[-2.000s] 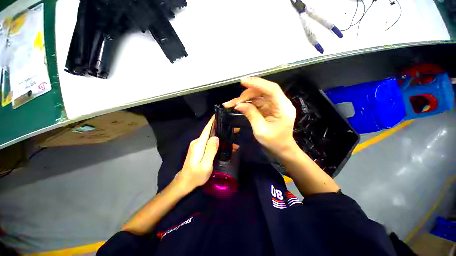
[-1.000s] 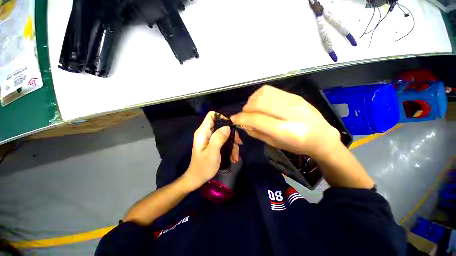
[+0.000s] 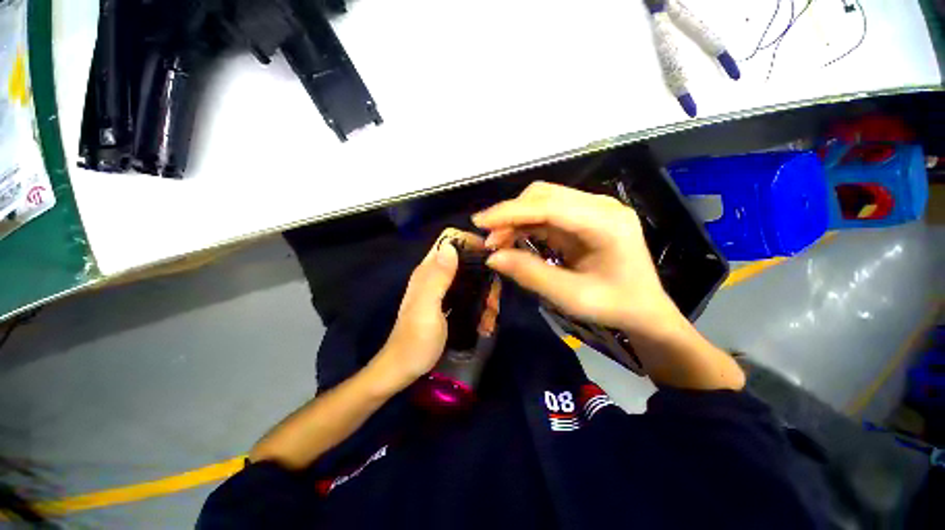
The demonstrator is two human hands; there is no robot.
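Observation:
A dryer body (image 3: 465, 364) with a dark grey barrel and a magenta end ring (image 3: 445, 392) is held over my lap, magenta end toward me. My left hand (image 3: 420, 311) is closed around its black handle shell (image 3: 465, 295), thumb near the handle's far end. My right hand (image 3: 580, 254) is at that end, with thumb and forefinger a little apart beside it. Whether a thin wire lies between those fingertips is too small to tell. The inside of the handle is dark and partly hidden by my fingers.
Black handle shells (image 3: 332, 88) are heaped on the white worktop (image 3: 497, 93), left. Cutters (image 3: 671, 62) and thin wires (image 3: 803, 31) lie at its right. A black parts bin (image 3: 705, 264) is partly behind my right hand. Blue stools (image 3: 762, 207) stand beyond. Bagged papers (image 3: 21, 155) lie far left.
Both hands have come nearer my lap than at first. My right hand's fingers moved in to the handle's end, then opened slightly. The view has shifted a little.

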